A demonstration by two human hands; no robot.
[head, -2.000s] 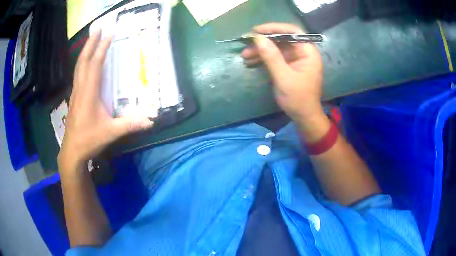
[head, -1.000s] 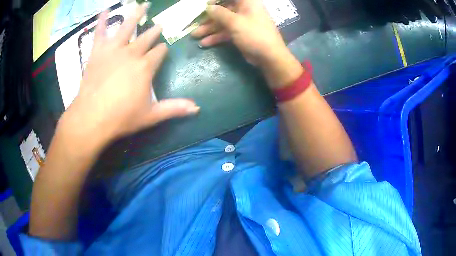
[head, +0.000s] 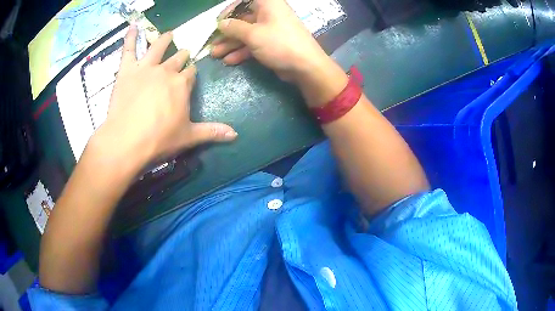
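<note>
A flat phone-like unit with a dark dotted edge lies on a white sheet at the left. My left hand is spread palm down over it, hiding much of it, thumb pointing right. A cream adhesive sheet lies right of my left fingertips. My right hand is at the sheet's right side, fingers bent around dark tweezers, only partly visible; their tip is hidden or too blurred to tell. A red wristband is on my right wrist.
A yellow-edged paper lies at the upper left. Another white unit lies beyond my right hand. A small white piece with orange is at the lower left. A blue bin stands beside the green surface.
My left hand has shifted off the unit's edge to lie across it. My right hand has moved left and up to the cream sheet. The view has also shifted.
</note>
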